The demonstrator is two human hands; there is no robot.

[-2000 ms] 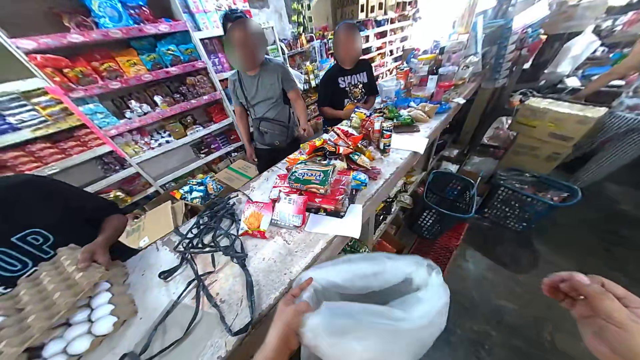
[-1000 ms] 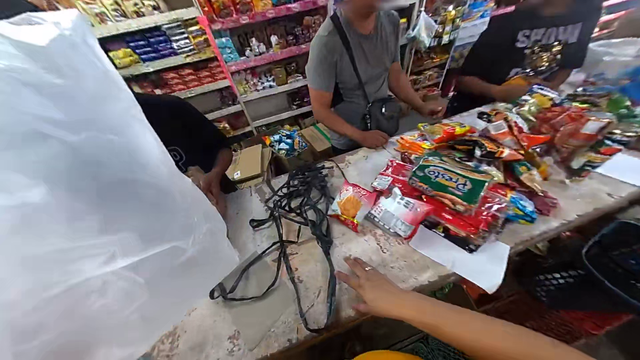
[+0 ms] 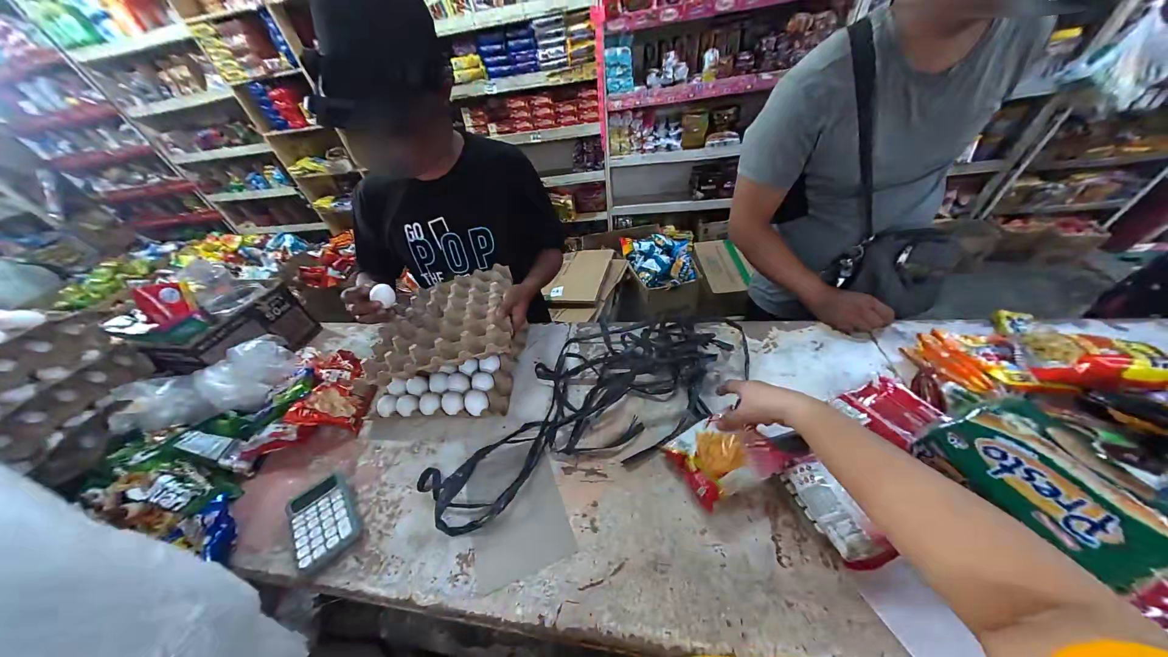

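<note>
My right hand reaches over the worn counter, its fingers at the top edge of a red and clear snack packet; whether they grip it I cannot tell. Beside that packet lie a white and red packet and a green Presto biscuit pack. Tangled black straps are just left of my hand. A white translucent plastic bag fills the lower left corner. My left hand is out of view.
Across the counter, a person in a black shirt holds an egg and a cardboard egg tray above white eggs. Another person in grey rests a fist on the counter. A calculator and snack packets lie at the left.
My right hand has moved from bare counter near the front edge to the red and clear snack packet. The white bag shows lower in view. The view has swung left.
</note>
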